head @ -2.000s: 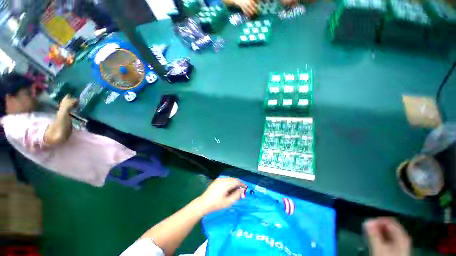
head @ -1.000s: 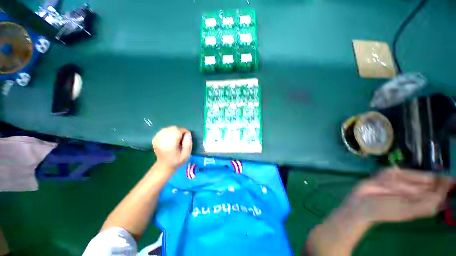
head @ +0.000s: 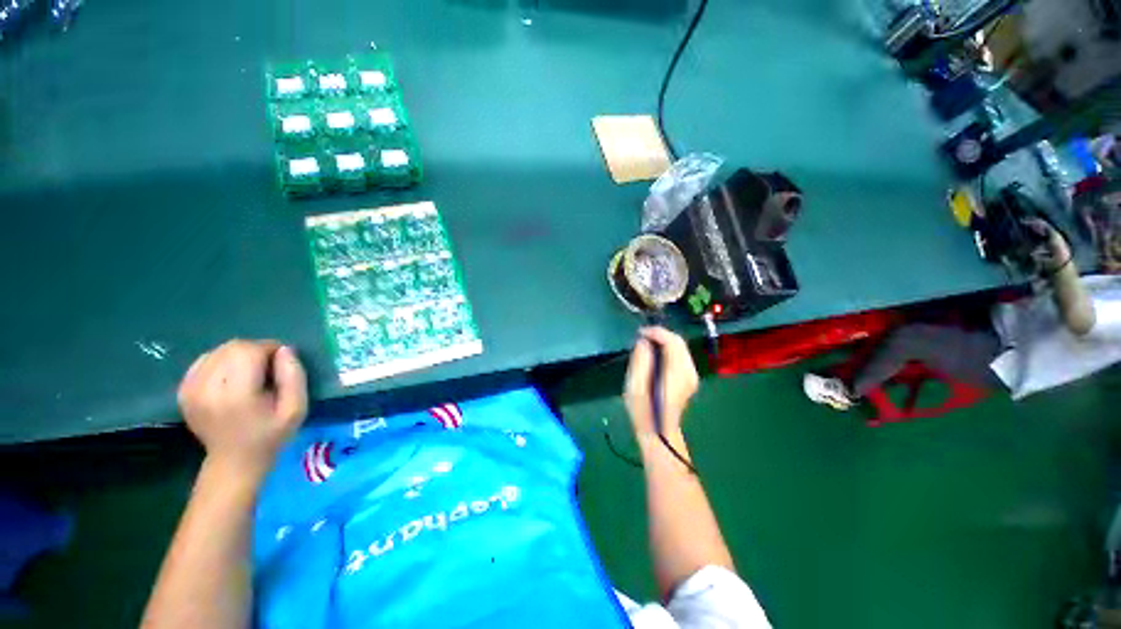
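My right hand (head: 661, 383) is closed on the black soldering iron (head: 658, 375), its front end at the near rim of the round tin (head: 653, 272). My left hand (head: 243, 396) is a loose fist at the bench edge, left of the panel; whether it holds thin wire cannot be seen. The green PCB panel (head: 391, 290) lies flat on a pale backing board (head: 412, 364), which shows as strips at both ends. Nothing touches the panel.
Stacked PCB panels (head: 341, 122) with white square parts lie beyond the work. A black soldering station (head: 738, 246), a crumpled clear bag (head: 684, 187) and a tan square pad (head: 632, 148) are at the right. Another person's arm (head: 1069, 289) shows far right, near a red stool (head: 916, 387).
The view has swung right. My right hand has moved from the blurred reach at the far right to the tin, now with the iron in it. My left hand stays a fist beside the panel.
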